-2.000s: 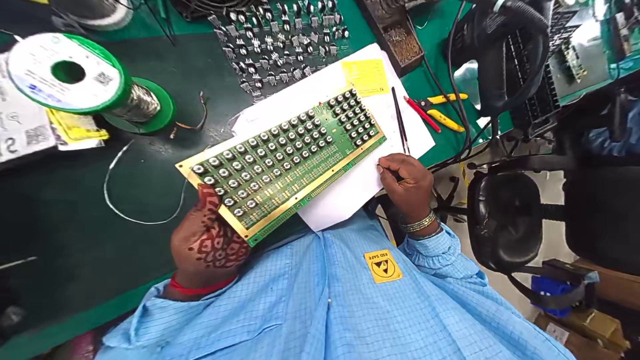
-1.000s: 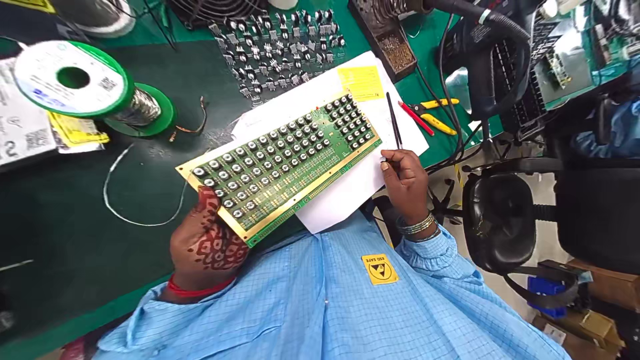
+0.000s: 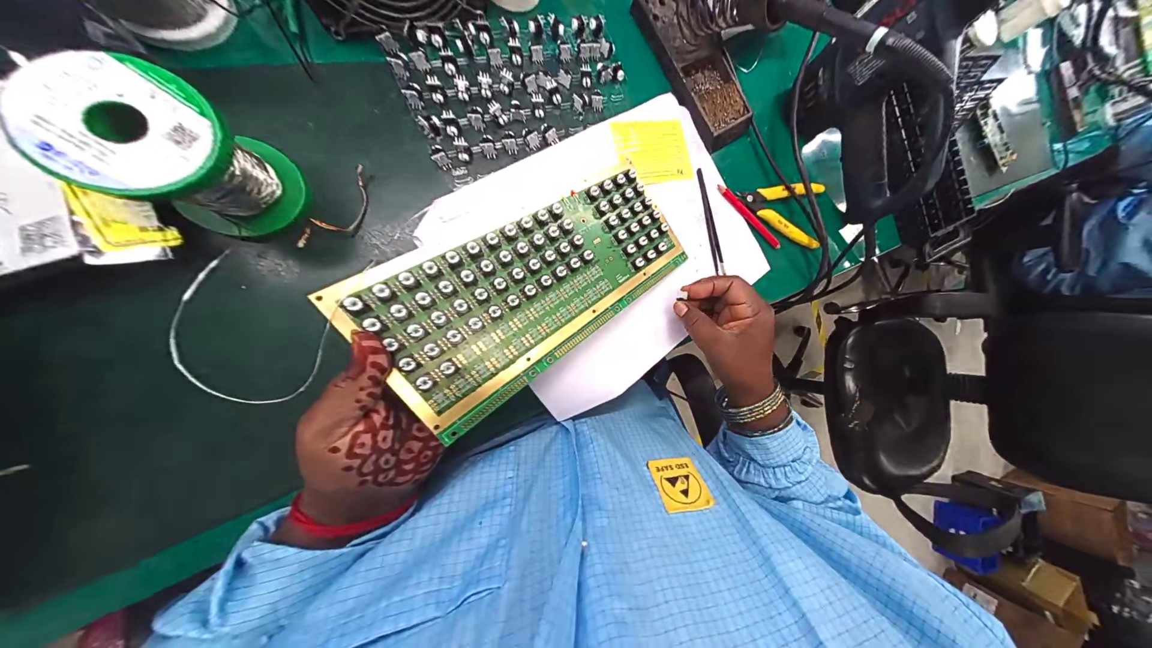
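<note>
My left hand (image 3: pixel 369 432) grips the lower left end of a long green circuit board (image 3: pixel 504 297) with gold edges, its thumb on the top face. Rows of round black and silver components cover the board, which is held tilted over white paper sheets (image 3: pixel 594 360). To the right of the board is my right hand (image 3: pixel 733 328), thumb and index finger pinched together. A small dark thing shows at those fingertips, too small to name. Just above this hand lies a thin black tool (image 3: pixel 709 216) on the paper.
Many loose components (image 3: pixel 504 85) lie behind the paper. A solder wire spool (image 3: pixel 117 126) stands at the left, a loose wire (image 3: pixel 193 360) near it. Yellow-handled cutters (image 3: pixel 787 216), a red pen-like thing (image 3: pixel 749 217) and a soldering iron stand's tray (image 3: pixel 715 99) are at the right, beside cables (image 3: pixel 801 180).
My right hand has turned a little, its fingertips remaining near the board's right lower edge. My left hand and the board have hardly moved.
</note>
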